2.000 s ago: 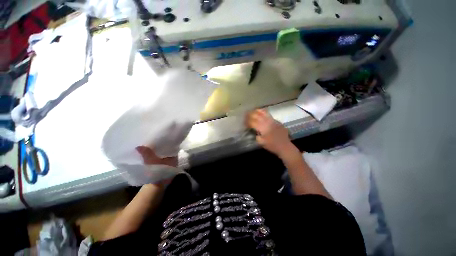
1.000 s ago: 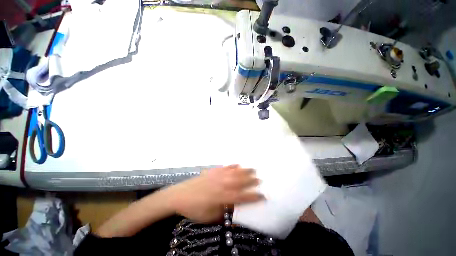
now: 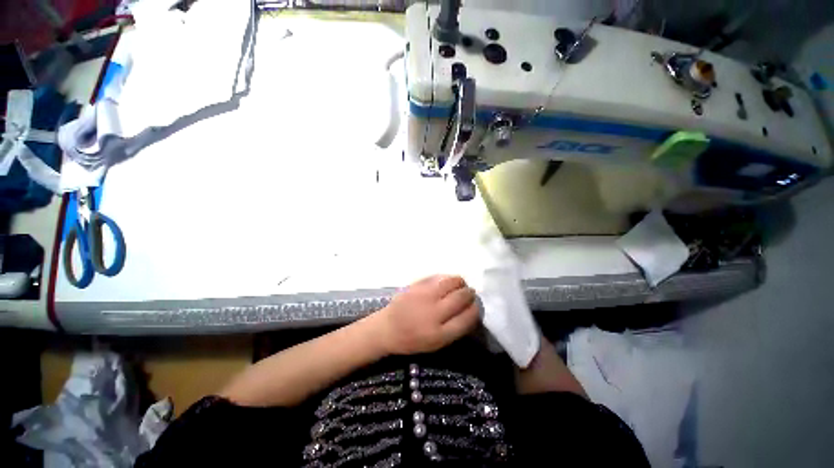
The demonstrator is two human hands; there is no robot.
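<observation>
A white cut piece [image 3: 509, 306] hangs over the front edge of the machine table, below and right of the presser foot [image 3: 465, 187]. Its upper part is washed out against the white table. My left hand [image 3: 432, 313] is at its left side, with the fingers curled closed on its edge. My right forearm shows at the cloth's lower right; the right hand itself is hidden by the cloth. The white sewing machine head [image 3: 585, 110] with a blue stripe stands behind.
Stacked white cloth [image 3: 187, 69] lies upper left, with a curled bundle [image 3: 90, 137] and blue-handled scissors [image 3: 94, 249] below it. A small white piece [image 3: 655, 248] lies under the right end of the head. White cloth heaps sit below the table, left [image 3: 84, 416] and right [image 3: 631, 384].
Since one second ago, the cut piece has gone from spread out to narrower and folded. My left hand has moved slightly right and up, and its fingers have closed. The view has shifted slightly.
</observation>
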